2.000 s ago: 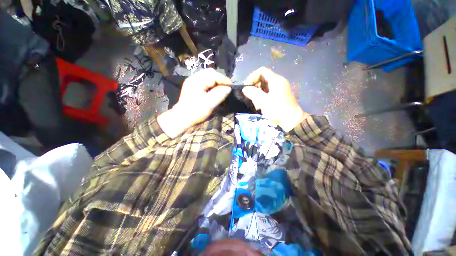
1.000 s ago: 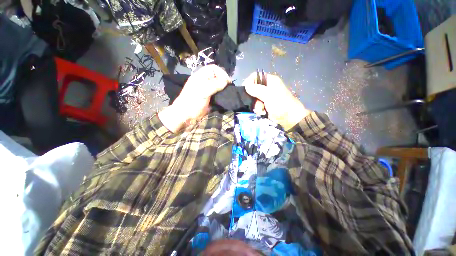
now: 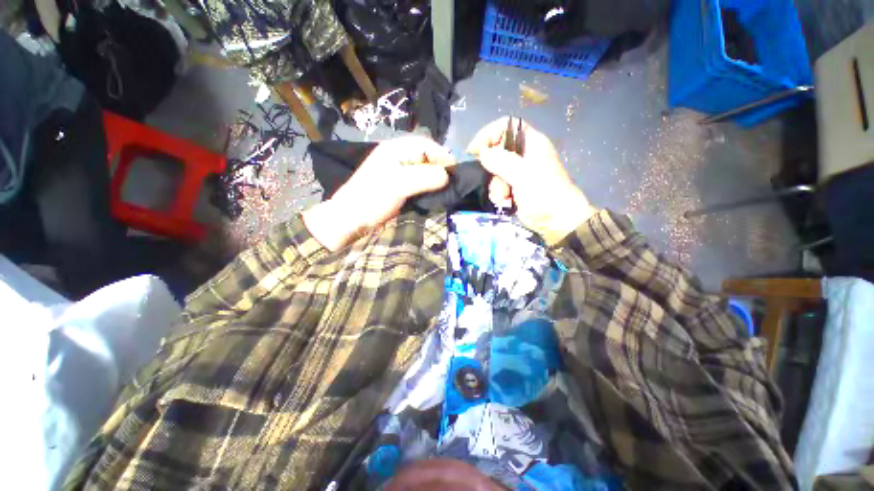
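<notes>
A black garment (image 3: 342, 165) hangs between my hands above my lap, with part of it showing beyond my left hand. My left hand (image 3: 388, 180) pinches its upper edge between thumb and fingers. My right hand (image 3: 525, 180) is close beside it, with thumb and forefinger at the cloth edge. Small dark thread snips (image 3: 515, 137) are held in my right hand, their two points sticking up above the fingers, slightly apart. Something thin and pale dangles under the right hand. The exact grip on the cloth is hard to see in the glare.
A red stool (image 3: 158, 177) stands at left. Blue crates (image 3: 695, 72) are at upper right and top centre. A pale-topped table (image 3: 843, 115) is at far right. Black scraps lie on the grey floor (image 3: 613, 134) at left. Wooden legs stand under patterned cloth (image 3: 278, 38).
The narrow dark edge between my fingertips gave way to a wider fold of cloth. The snips' points came into view above my right hand. My left hand has turned, thumb now along the edge.
</notes>
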